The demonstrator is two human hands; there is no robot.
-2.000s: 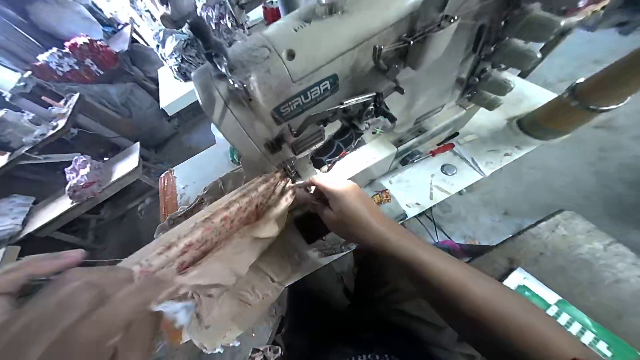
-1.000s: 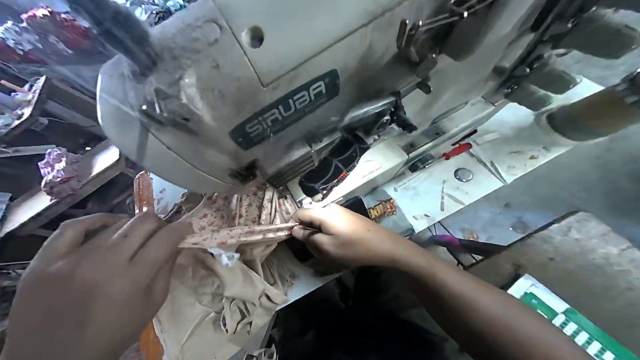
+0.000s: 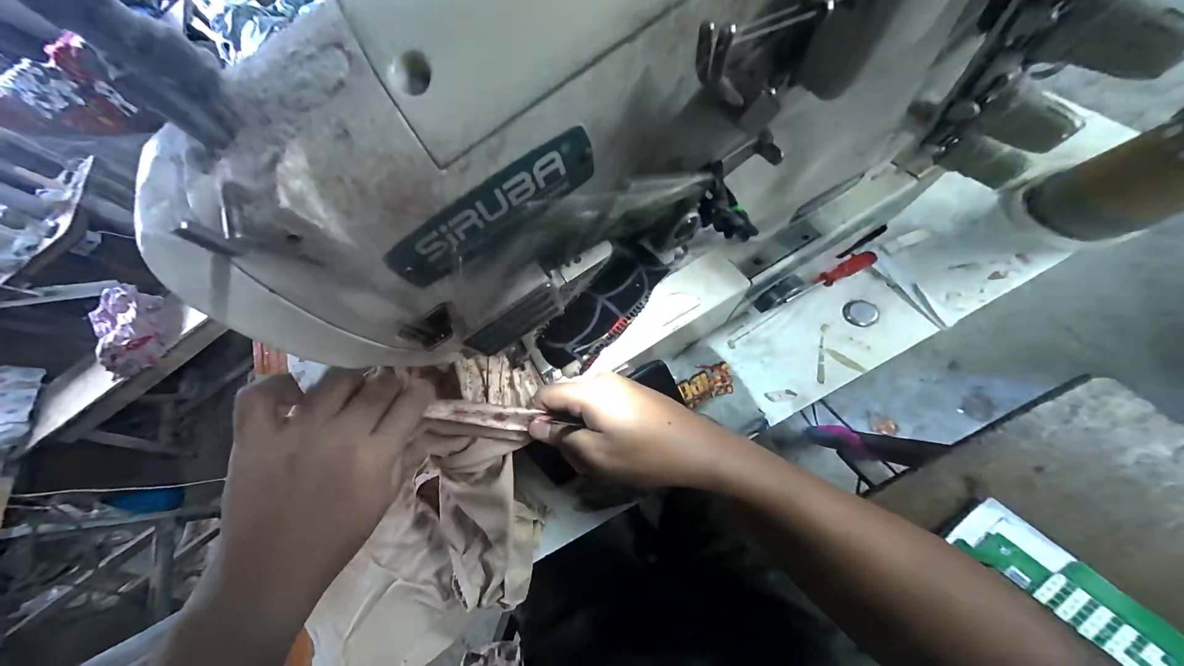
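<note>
A folded edge of beige patterned fabric (image 3: 486,416) stretches between my two hands, just in front of the needle area of a Siruba sewing machine (image 3: 444,185). My left hand (image 3: 324,453) has its fingers curled over the cloth at the left; its fingertips are partly hidden. Thumb and forefinger of my right hand (image 3: 620,430) pinch the other end of that edge. Plain beige cloth (image 3: 416,564) hangs in folds below. The needle and presser foot are mostly hidden by the machine head and the fabric.
On the white machine table lie a red-handled screwdriver (image 3: 848,268), metal tweezers (image 3: 911,291) and a round metal disc (image 3: 861,313). A brown pole (image 3: 1101,180) rises at the right. A green-and-white package (image 3: 1064,592) lies on a surface at lower right. Bundled pink cloth (image 3: 129,328) sits on a wooden bench at left.
My left hand, blurred and off the cloth two seconds ago, has come to the fabric and holds it. The patterned edge is now stretched between both hands. The view has moved closer to the machine.
</note>
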